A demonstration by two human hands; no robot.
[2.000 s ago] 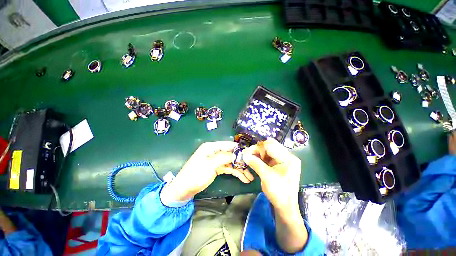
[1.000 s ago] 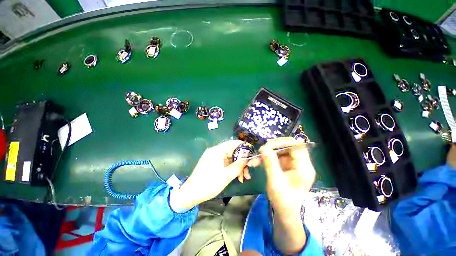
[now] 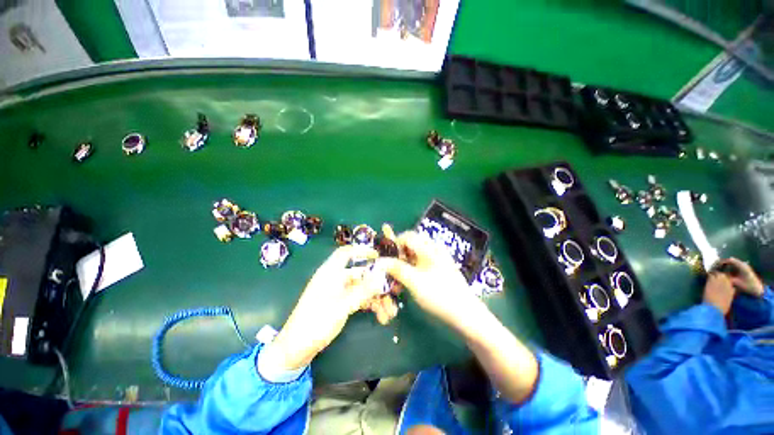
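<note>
My left hand (image 3: 339, 285) holds a round watch module (image 3: 380, 270) in its fingertips over the green surface. My right hand (image 3: 424, 268) is at the same module, its fingers touching the upper right of it. Both hands hide most of the module; a brown part shows at its top. I cannot make out tweezers. The small black dish (image 3: 454, 236) of white bits lies just behind my right hand, which covers part of it. A tiny white bit (image 3: 395, 340) lies on the green surface below my hands.
Module clusters (image 3: 293, 226) lie left of my hands, and a row (image 3: 194, 136) lies behind. A black pocket tray (image 3: 586, 268) with silvery rings stands right. The black box (image 3: 32, 285), white paper (image 3: 111, 264) and blue coiled cord (image 3: 161, 340) are left. Another person's hands (image 3: 731, 280) are at far right.
The view has tilted up, showing more sheets behind. My right hand has moved from beside the module, where it held a thin tool, onto the module. The tool no longer shows.
</note>
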